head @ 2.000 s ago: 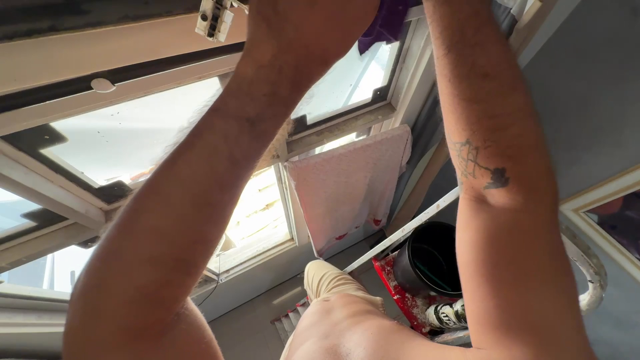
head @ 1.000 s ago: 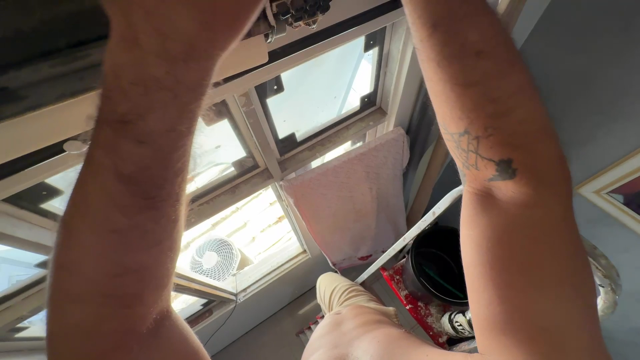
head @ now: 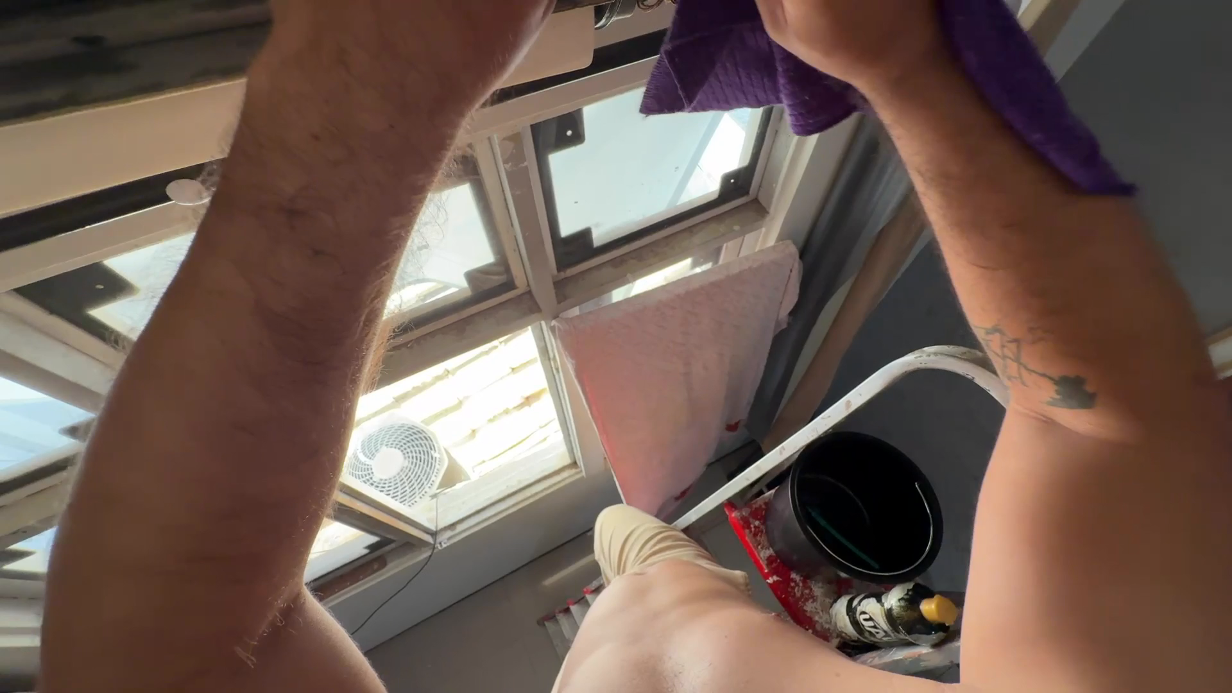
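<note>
Both my arms reach up past the top of the head view. My left hand (head: 414, 19) is cut off by the upper edge, beside a pale metal plate (head: 553, 48) below the dark beam; its fingers are out of sight. At the upper right my right hand (head: 847, 34) is closed on a purple cloth (head: 736, 72), which hangs on both sides of the wrist and trails along the forearm. Its fingertips are cut off by the frame's top.
Below are windows (head: 650, 173), a white fan (head: 395, 460), a draped pinkish cloth (head: 683, 356) and a thin cable. A white bent rail (head: 818, 423) stands near a black bucket (head: 857, 505) and a bottle with a yellow cap (head: 895, 616) on a red, paint-spotted platform (head: 780, 577).
The purple cloth, out of view one second ago, is back in view with my right hand, which has come lower in the frame. The view has shifted somewhat.
</note>
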